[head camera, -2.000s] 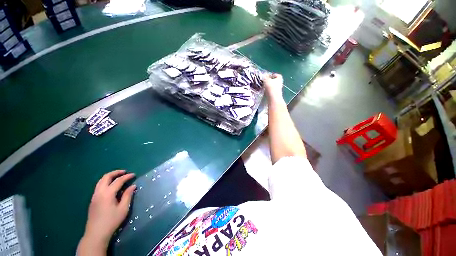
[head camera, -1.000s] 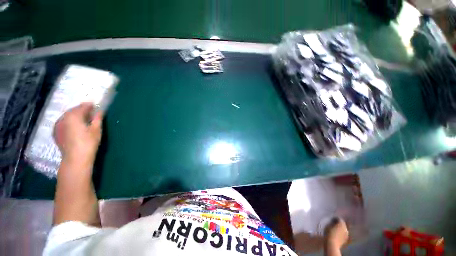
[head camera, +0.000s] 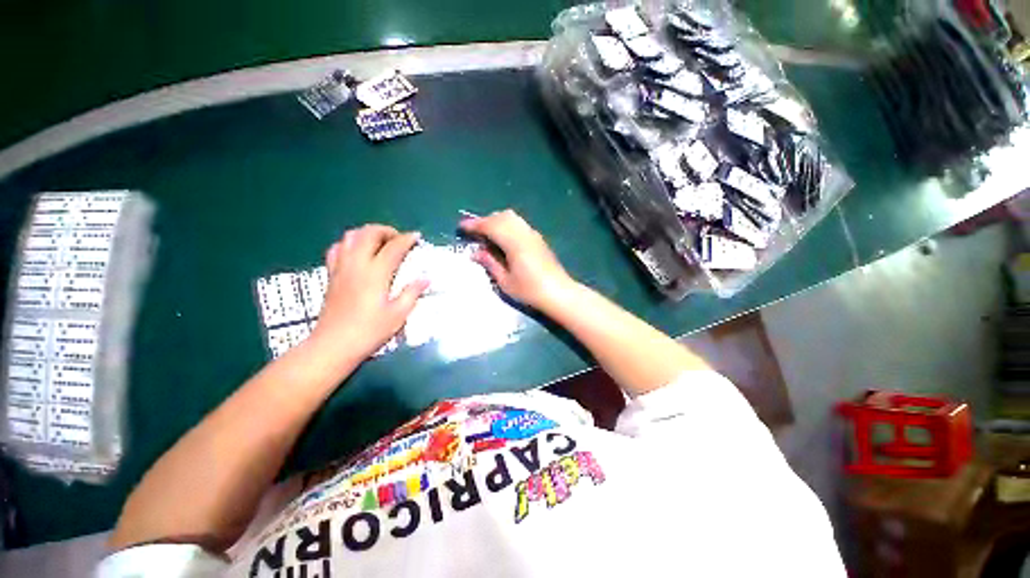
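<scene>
A sticker sheet (head camera: 291, 296) with rows of white dotted rectangles lies on the green bench before me; glare covers its right part. My left hand (head camera: 371, 282) rests on the sheet, thumb and fingers apart. My right hand (head camera: 517, 260) is at the sheet's upper right, with fingers bent; a tiny dark bit shows at its fingertips, and whether it grips anything is unclear. A long sticker sheet stack (head camera: 70, 322) stands at the left. Several small boards (head camera: 386, 120) lie loosely beyond my hands, some with white dotted faces.
A large clear bag (head camera: 700, 158) full of white-and-dark boards lies at the right. A dark stack (head camera: 949, 85) stands farther right. The pale belt edge (head camera: 474, 59) curves behind. A red stool (head camera: 907, 435) and a cardboard box (head camera: 921, 508) are on the floor.
My left hand has moved right from the sticker stack. My right hand has come up from below the bench edge. A printed sticker sheet now lies under my hands; the empty liner seen earliest is gone.
</scene>
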